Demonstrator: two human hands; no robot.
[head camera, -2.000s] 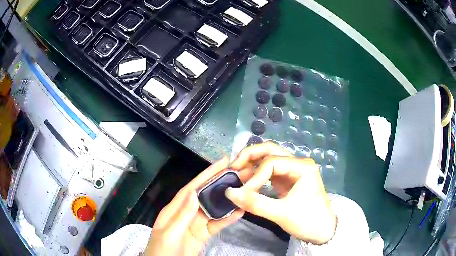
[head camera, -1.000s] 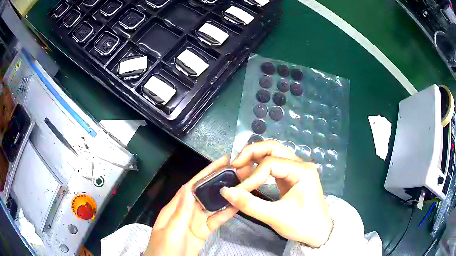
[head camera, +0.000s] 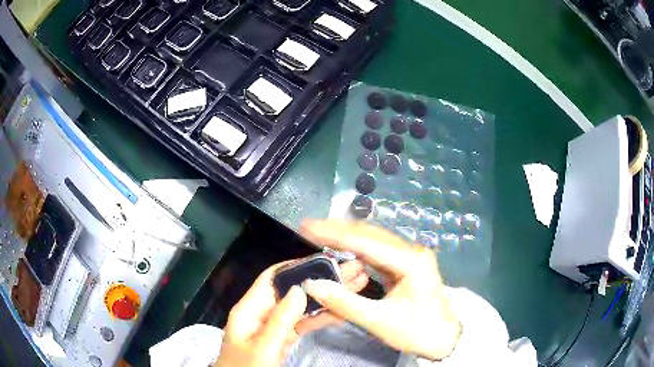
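Observation:
A watch case (head camera: 307, 275) with a dark face and silvery rim is held low in front of me. My left hand (head camera: 262, 319) holds it from the left and below, with the thumb on the face. My right hand (head camera: 391, 294) is at its right side, thumb on the face and fingers stretched over the top edge. Something small and shiny shows at the case's upper edge, too blurred to name. The clear carrier sheet (head camera: 459, 143) lies just beyond my right hand, with dark round discs (head camera: 393, 144) on its left part and empty spots elsewhere.
A black blister tray (head camera: 262, 168) with watch cases, some under white strips (head camera: 224, 135), lies at the upper left. The press bed (head camera: 107, 236) with a black nest (head camera: 51, 240) and red emergency stop button (head camera: 122, 306) is left. A white dispenser (head camera: 591, 204) and paper scrap (head camera: 541, 192) are right.
My right fingers have straightened and lifted over the case's top edge. The left thumb has come onto the face. On the press bed, the black nest and brown plates show further out than before.

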